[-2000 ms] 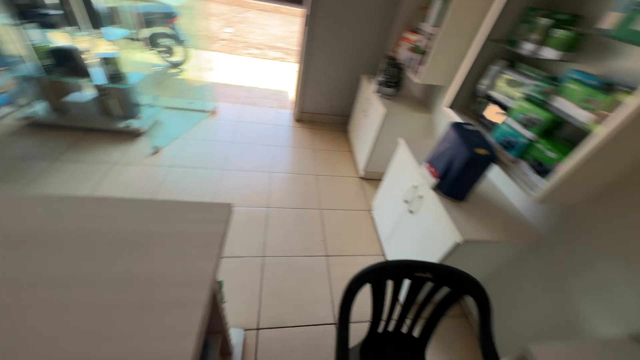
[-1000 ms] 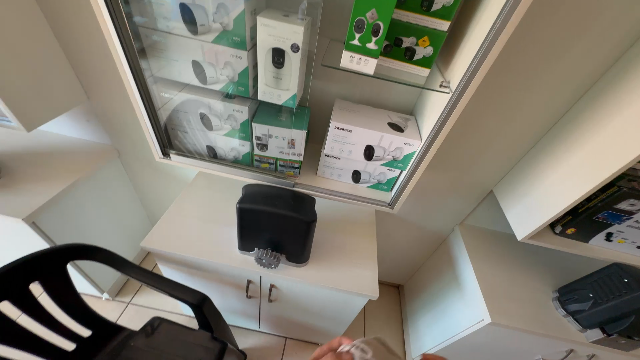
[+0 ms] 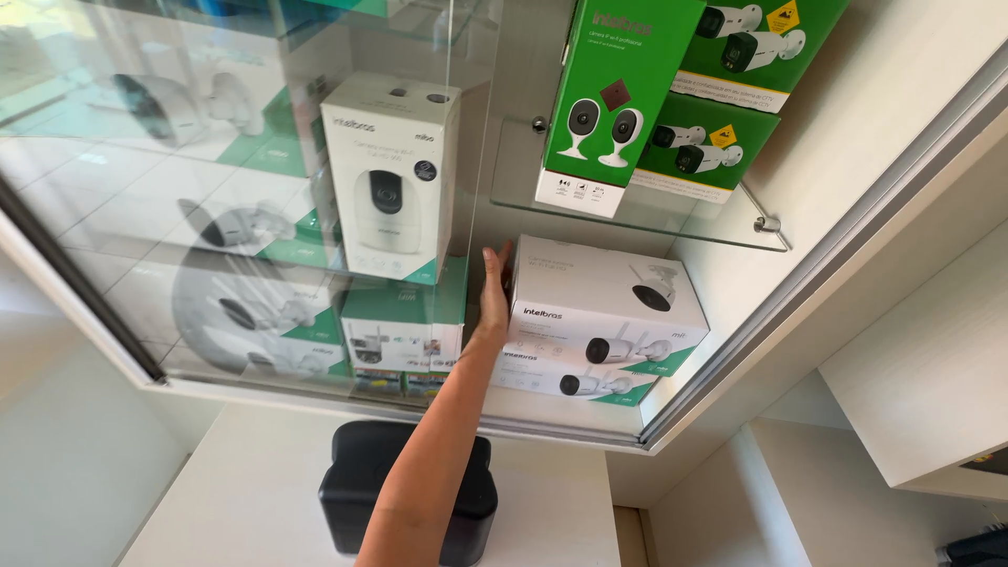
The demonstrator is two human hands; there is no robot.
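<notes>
One bare arm reaches up into the open right part of a display cabinet. Its hand, which looks like my left hand, lies along the left side of a white security camera box, fingers extended and partly hidden behind the box's edge. That box rests on a second white camera box on the cabinet floor. Left of the wrist, behind glass, are a green and white camera box and a white indoor camera box. My other hand is out of view.
A glass shelf above the hand bears a tall green camera box and more green boxes. The sliding glass door covers the left side. Below, a black plastic case stands on a white cabinet top.
The view has come closer to the display cabinet. A hand low in the frame one second ago; now an arm extends into the cabinet, its hand against the upper white box.
</notes>
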